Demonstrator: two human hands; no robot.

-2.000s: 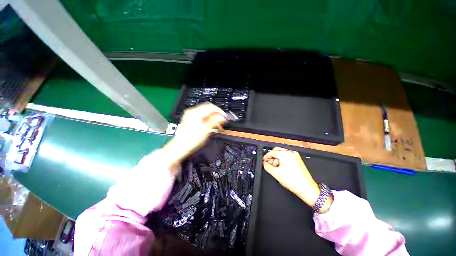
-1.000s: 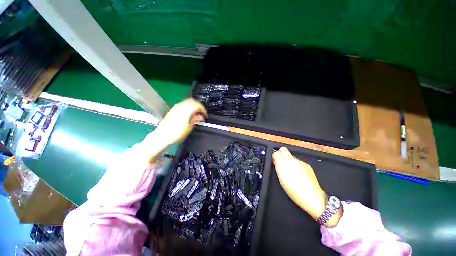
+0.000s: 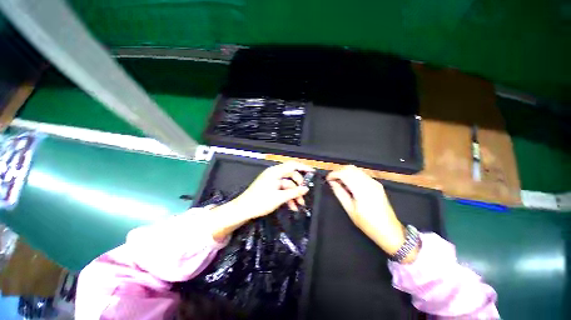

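My left hand point(image 3: 282, 187) is over the top of the near tray's left half and holds a small black module point(image 3: 308, 179) between its fingertips. My right hand point(image 3: 357, 194) is just to the right, above the near tray's divider and right half, with its thumb and fingertip pinched together; whether a tiny piece is between them is too small to tell. The near tray point(image 3: 318, 237) has a jumbled heap of black modules point(image 3: 250, 256) in its left half. The far tray point(image 3: 357, 160) holds rows of modules point(image 3: 263, 122) in its left part.
A brown board point(image 3: 444, 144) lies under and right of the far tray, with a marker pen point(image 3: 476, 156) on it and a blue pen point(image 3: 481, 205) at its edge. A white post point(image 3: 119, 87) rises at left. A clear blister tray point(image 3: 15, 165) lies at the far left.
My left hand has moved right, from the near tray's upper left corner to beside my right hand, and now shows a module. My right hand stays near the divider. The view has shifted slightly.
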